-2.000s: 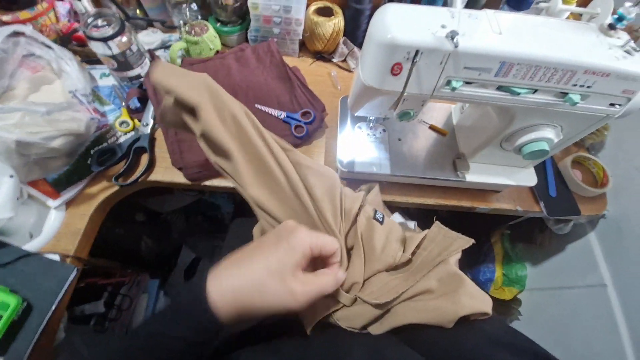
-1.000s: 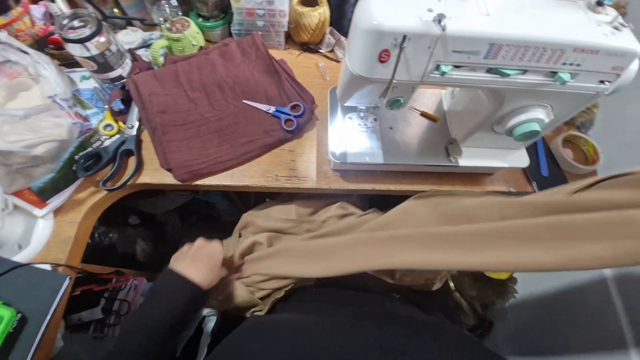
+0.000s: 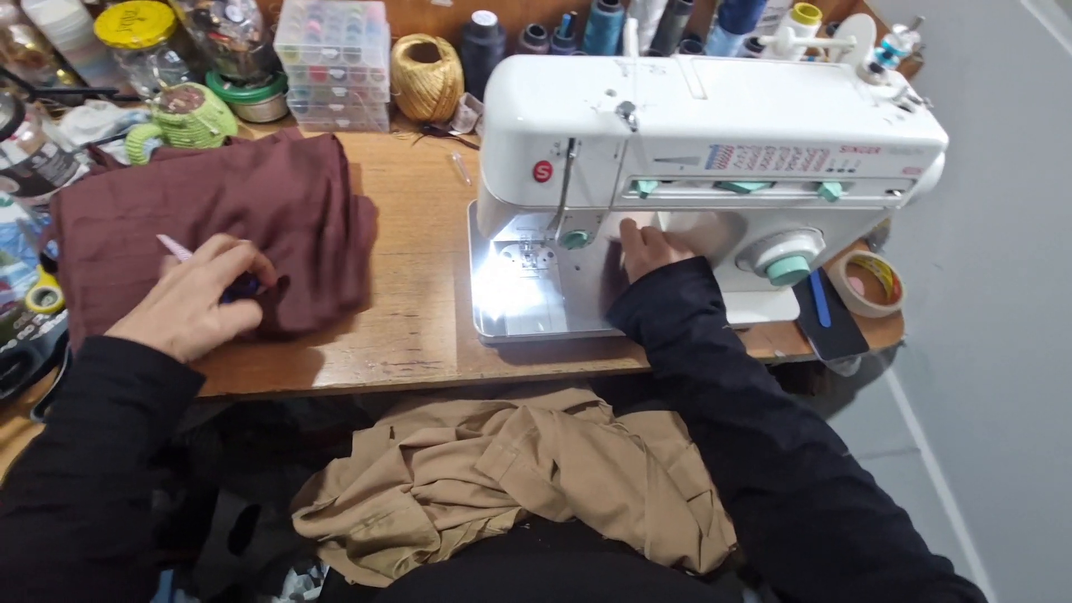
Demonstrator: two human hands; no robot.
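Observation:
My left hand (image 3: 201, 297) is over the small blue-handled scissors (image 3: 174, 247) on the folded maroon cloth (image 3: 310, 218); its fingers cover the handles, and whether they grip them is unclear. Under the arm of the white Singer sewing machine (image 3: 712, 109), my right hand (image 3: 649, 247) reaches to the metal bed (image 3: 578, 293). Its fingertips are partly hidden, so I cannot tell if they hold the seam ripper seen there earlier. The tan fabric garment (image 3: 536, 477) lies bunched on my lap, touched by neither hand. The machine's lamp lights the needle area.
Thread spools (image 3: 603, 29), a ball of golden twine (image 3: 427, 77) and a clear bead organizer (image 3: 333, 67) line the back. A roll of tape (image 3: 867, 283) sits at the right edge of the wooden table (image 3: 410, 293). Large black-handled scissors (image 3: 25, 364) lie far left.
The tan garment, stretched out to the right one second ago, is now bunched on my lap. My left hand has left it for the small scissors, and my right hand has come under the machine's arm.

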